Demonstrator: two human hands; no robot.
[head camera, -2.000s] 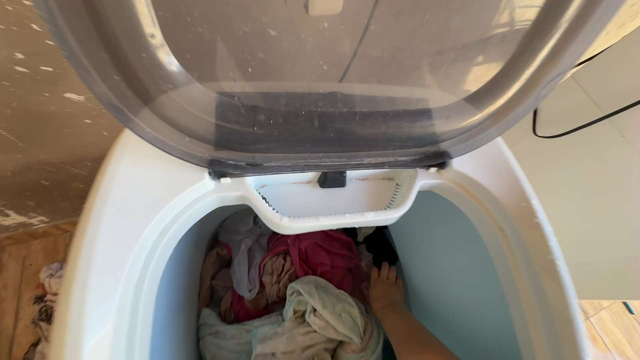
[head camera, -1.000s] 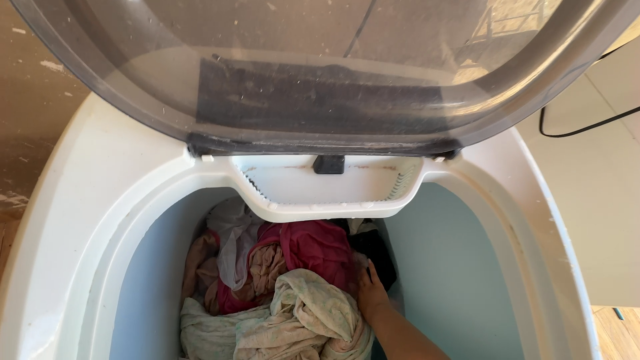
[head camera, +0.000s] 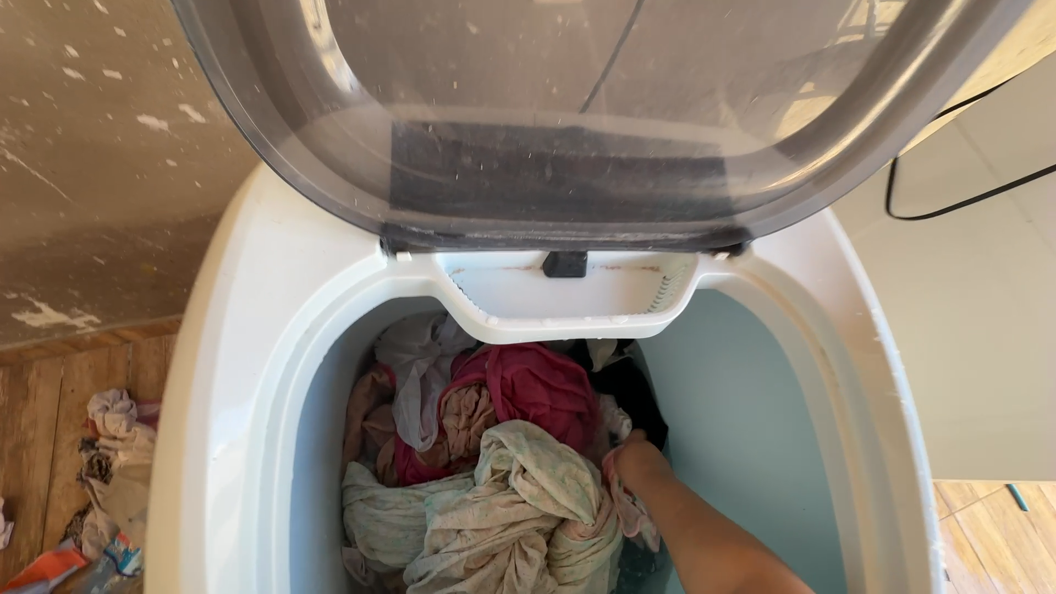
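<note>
My right hand (head camera: 639, 466) reaches into the tub of a white top-loading washing machine (head camera: 272, 239) and grips a pink and white cloth (head camera: 631, 516) at the right side of the laundry. Left of it lie a bunched cream patterned cloth (head camera: 528, 511) and, behind that, a magenta garment (head camera: 540, 392). A pale translucent garment (head camera: 421, 379) rests at the back left, over brownish cloth. Black fabric (head camera: 631, 392) sits just beyond my hand against the tub wall. My left hand is out of view.
The tinted lid (head camera: 561, 181) stands raised behind the opening. A white lint tray (head camera: 569, 297) juts over the tub's back edge. Clothes (head camera: 120, 487) lie on the wood-look floor at left. A black cable (head camera: 949, 206) crosses a pale surface at right.
My right hand, earlier spread at the laundry's right edge, is now closed on the pink and white cloth, which shows beside it.
</note>
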